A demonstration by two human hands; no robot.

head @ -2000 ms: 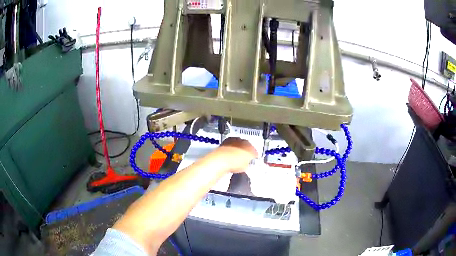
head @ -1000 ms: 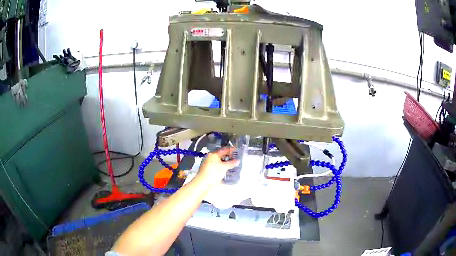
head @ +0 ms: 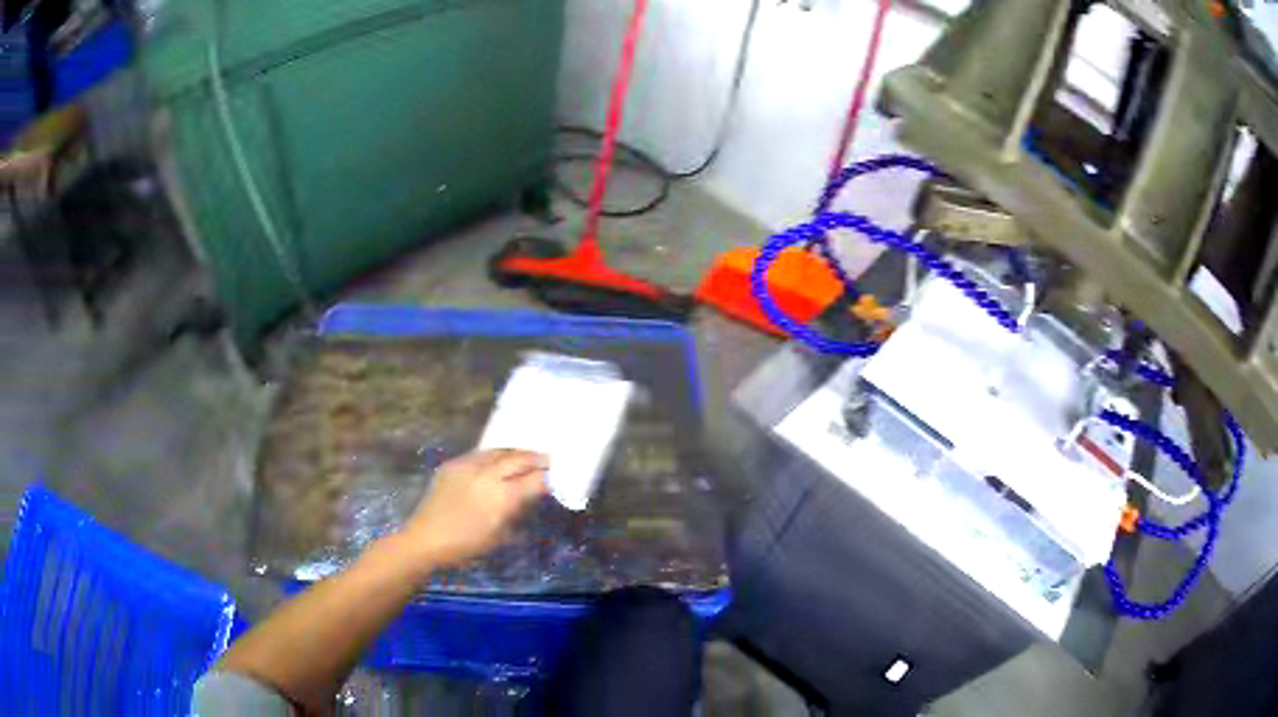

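A pale white, squarish housing (head: 558, 423) is over the chip-littered brown board (head: 330, 420) with a blue rim, slightly blurred. My left hand (head: 484, 507) reaches in from the lower left and grips the housing's lower left edge. The fingertips lie on its near side, and the thumb is hidden. I cannot tell whether the housing rests on the board or on other pieces. My right hand is out of the picture.
The machine table (head: 967, 378) stands at right on a grey cabinet, under the olive-grey head frame (head: 1037, 182), with blue hoses (head: 764, 273) around it. A blue crate-like piece (head: 119, 616) is at lower left. A red broom (head: 596, 259) and orange dustpan (head: 771, 287) stand behind the board.
The view has swung left and down, from the machine to the board. My left hand has gone from under the machine head to the board, where it is on a housing.
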